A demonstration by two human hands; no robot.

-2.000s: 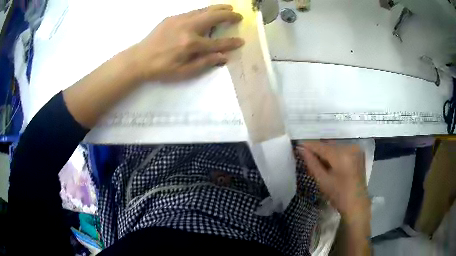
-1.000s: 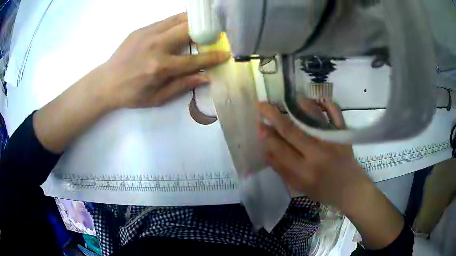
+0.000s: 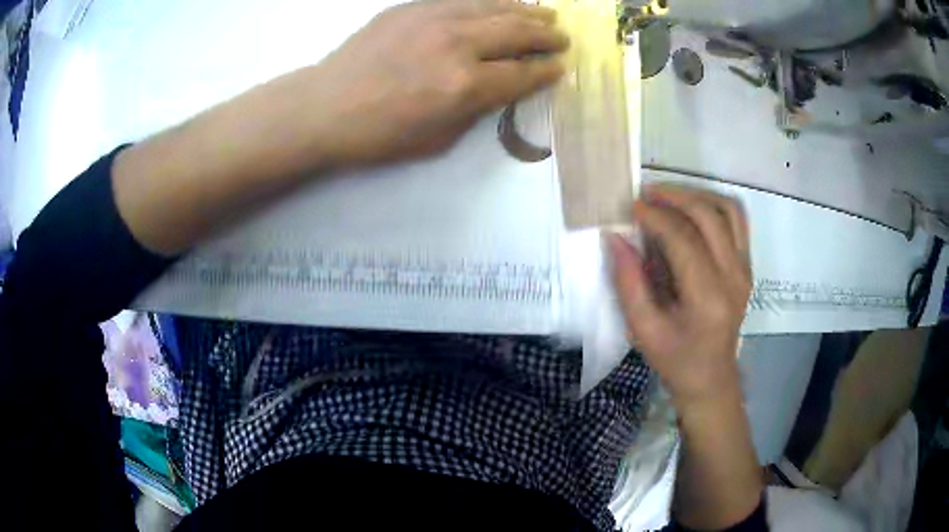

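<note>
The pale fabric band (image 3: 596,156) lies lengthwise on the white machine table, yellow under the lamp at its top end. A white facing strip (image 3: 604,322) extends from its lower end over the table's front edge. My left hand (image 3: 447,73) lies flat, its fingertips at the band's upper left edge. My right hand (image 3: 687,270) is at the band's lower right corner, thumb and fingers around the strip's edge; the picture is blurred there. The needle and presser foot cannot be made out at the top edge.
A dark half-round notch (image 3: 522,133) is left of the band. The printed ruler (image 3: 416,278) runs along the front edge. Part of the machine head (image 3: 791,21) shows at upper right. Black looped snips (image 3: 921,283) lie at the far right. My checked garment (image 3: 416,416) is below.
The view has shifted, and the machine head mostly left the picture. Less of the band now shows below the lamp. My right hand has moved out from behind the machine head to the band's lower end.
</note>
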